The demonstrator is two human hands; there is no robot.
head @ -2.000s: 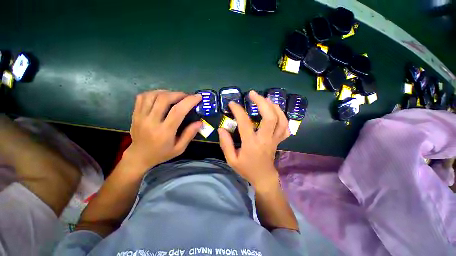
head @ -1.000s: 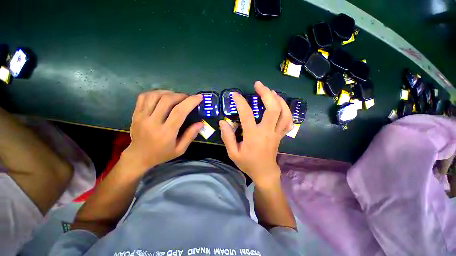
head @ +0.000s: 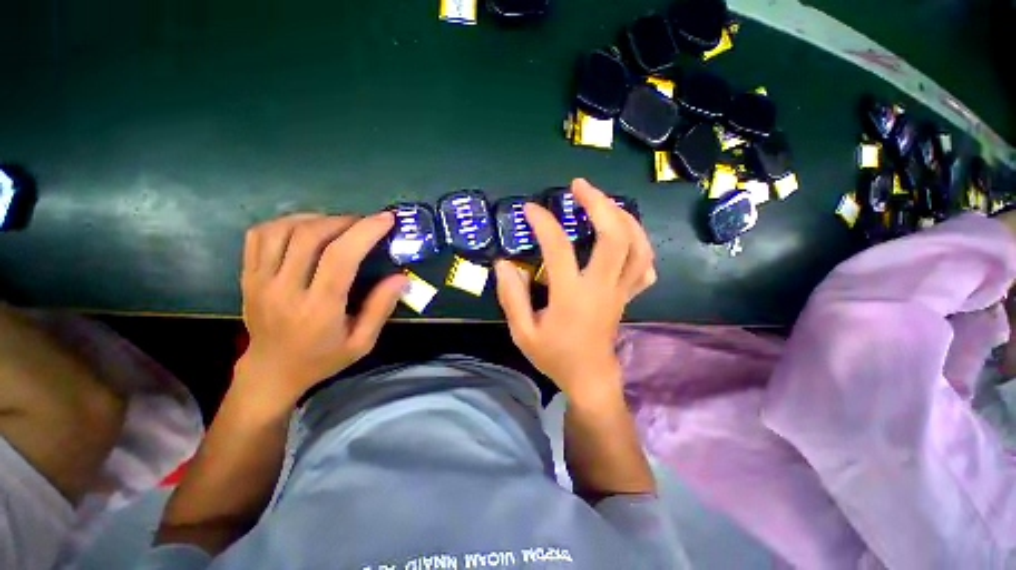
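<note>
A row of several smartwatch screen modules (head: 467,220) lies on the dark green mat in front of me, lit with menu lists. Batteries (head: 468,275) with yellow edges hang below them. My left hand (head: 318,295) is at the row's left end, its index fingertip at the edge of the leftmost module (head: 412,236) and its thumb by that module's battery. My right hand (head: 579,278) lies over the row's right part, with fingertips on or just above the screens. It partly hides the rightmost modules. Whether either hand grips a module is unclear.
A jumbled pile of dark modules (head: 650,114) lies at upper right. Another heap (head: 914,161) is at far right by a person's pink striped sleeve (head: 880,334). One dark module (head: 519,7) is at the top edge, and a lit one (head: 9,198) at the left edge. Another person's arm shows at left.
The row, the pile and the other modules stand further left in view. My left hand has shifted left with the row's end. My right hand has moved along to modules further right in the row.
</note>
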